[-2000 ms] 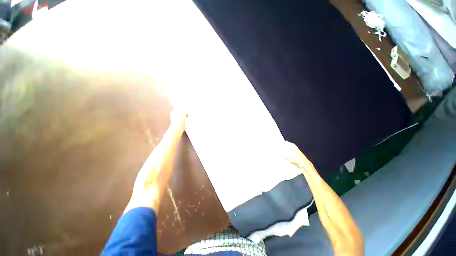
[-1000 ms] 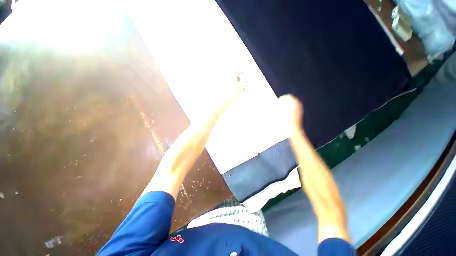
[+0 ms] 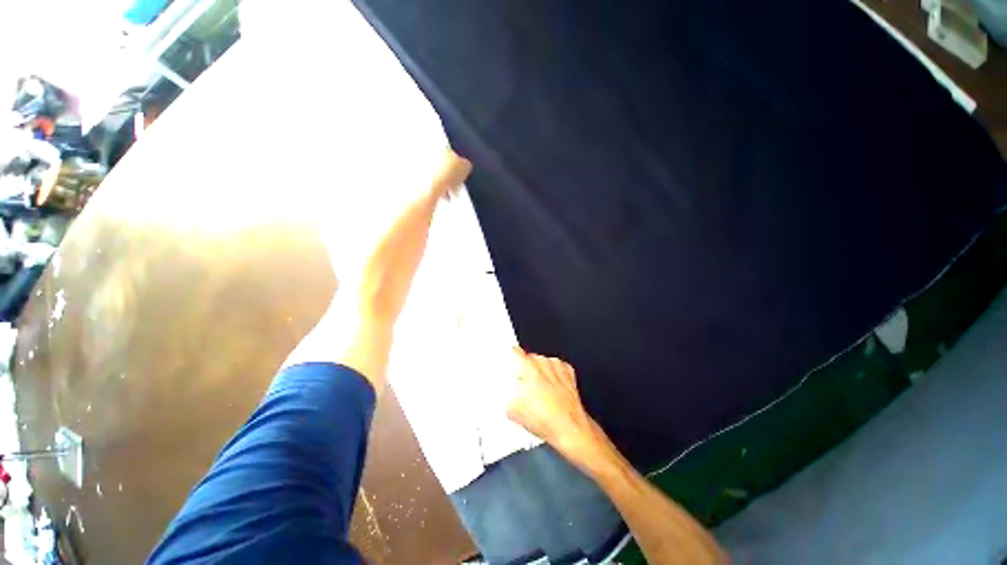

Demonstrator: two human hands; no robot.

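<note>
A long white cloth or sheet (image 3: 447, 342) lies on the brown table, with a grey-blue fabric band (image 3: 530, 502) at its near end. Dark navy fabric (image 3: 707, 221) lies along its right side. My left hand (image 3: 447, 177) is at the white length's right edge, farther up, where it meets the navy fabric; its fingertips are hard to see in the glare. My right hand (image 3: 547, 397) lies on the near right part of the white length, fingers bent at its edge. Whether either hand pinches the cloth cannot be told.
The brown table (image 3: 210, 386) shows at left, with a pale square base plate (image 3: 70, 456) near its left edge. A pale metal block (image 3: 955, 33) is at the top right. A green floor strip and a blue-grey covering (image 3: 883, 475) lie at the lower right. Clutter stands far left.
My left hand has moved up and left to the border with the navy fabric. My right hand appears lower and further left. The view has shifted, and the white length's right edge now bends.
</note>
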